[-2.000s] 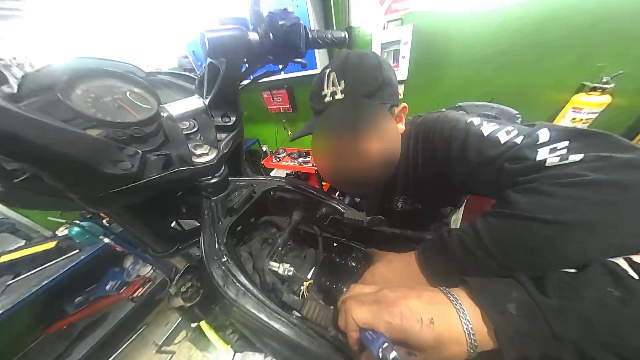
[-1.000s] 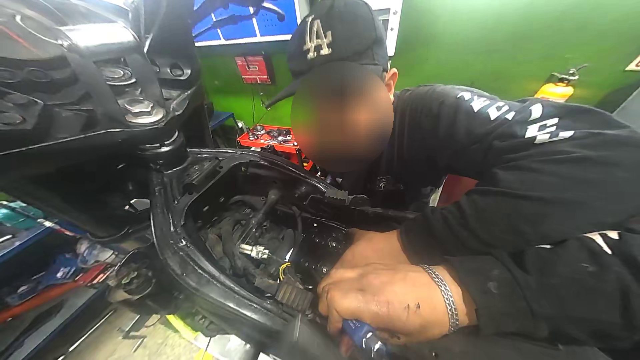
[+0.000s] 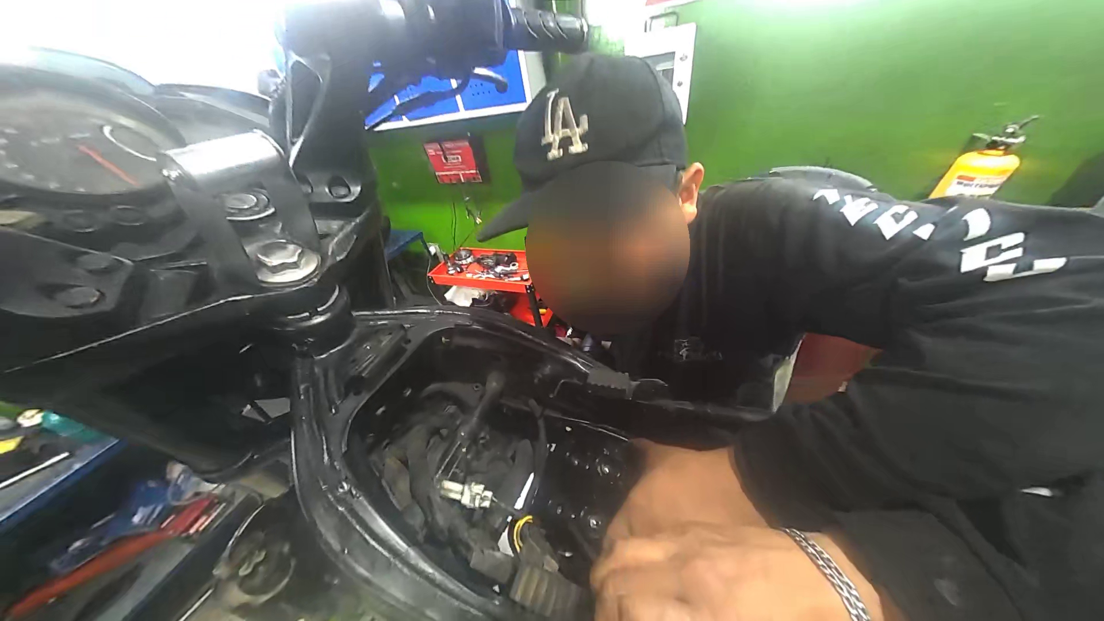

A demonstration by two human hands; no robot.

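Observation:
Neither my left hand nor my right hand is in view. A co-worker in a dark cap (image 3: 604,112) and a black long-sleeved shirt leans in from the right. The co-worker's hands (image 3: 681,569) are close together at the bottom, by the black motorcycle frame (image 3: 315,466); what their fingers hold is hidden. A metal bracelet (image 3: 828,573) is on one wrist. Inside the frame opening lie dark hoses and cables, a pale connector (image 3: 467,494) and yellow wires (image 3: 521,532). A ribbed dark part (image 3: 548,591) sits beside the hands.
The instrument cluster (image 3: 82,147) and handlebar grip (image 3: 548,30) rise at the upper left. A red tray (image 3: 479,274) of small parts stands behind. Tools, one a red-handled tool (image 3: 112,561), lie at the lower left. A yellow fire extinguisher (image 3: 976,172) hangs on the green wall.
The view has shifted, bringing the instrument dial and handlebar back in. The blue-handled tool seen at the co-worker's hand in both earlier frames is out of sight now.

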